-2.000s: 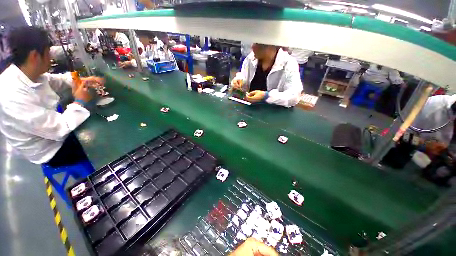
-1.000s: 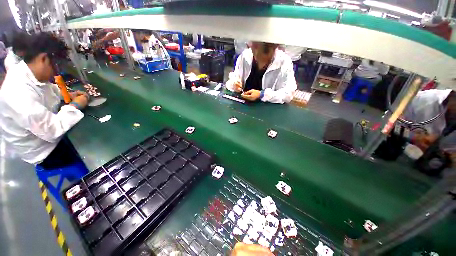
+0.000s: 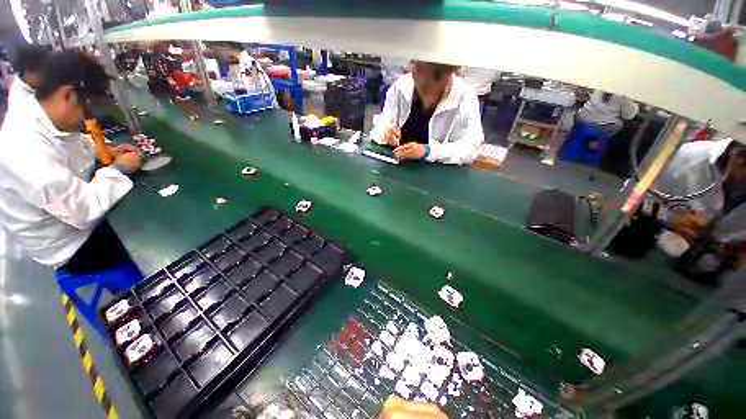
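Note:
A clear tray [image 3: 311, 383] with shiny ridges lies at the bottom centre. A pile of small white parts [image 3: 413, 356] covers its middle, and a cluster of red parts [image 3: 350, 337] lies to their left. The top of one of my hands [image 3: 413, 408] shows at the bottom edge, just below the pile; its fingers are cut off and blurred. I cannot tell which hand it is or what it holds. My other hand is not visible. White modules sit by the tray's right side [image 3: 469, 366] and near its upper left corner [image 3: 354, 276].
A large black pocketed tray [image 3: 237, 286] is at left, with three white modules [image 3: 128, 332] in it. Modules [image 3: 450, 295] are spaced along the green belt [image 3: 360, 221]. One person sits at left, another across the belt, a third at far right. A metal frame slants at lower right.
The view has shifted slightly. The modules on the belt have moved towards the lower right. The person at left has lowered their hands. My visible hand stays at the bottom edge.

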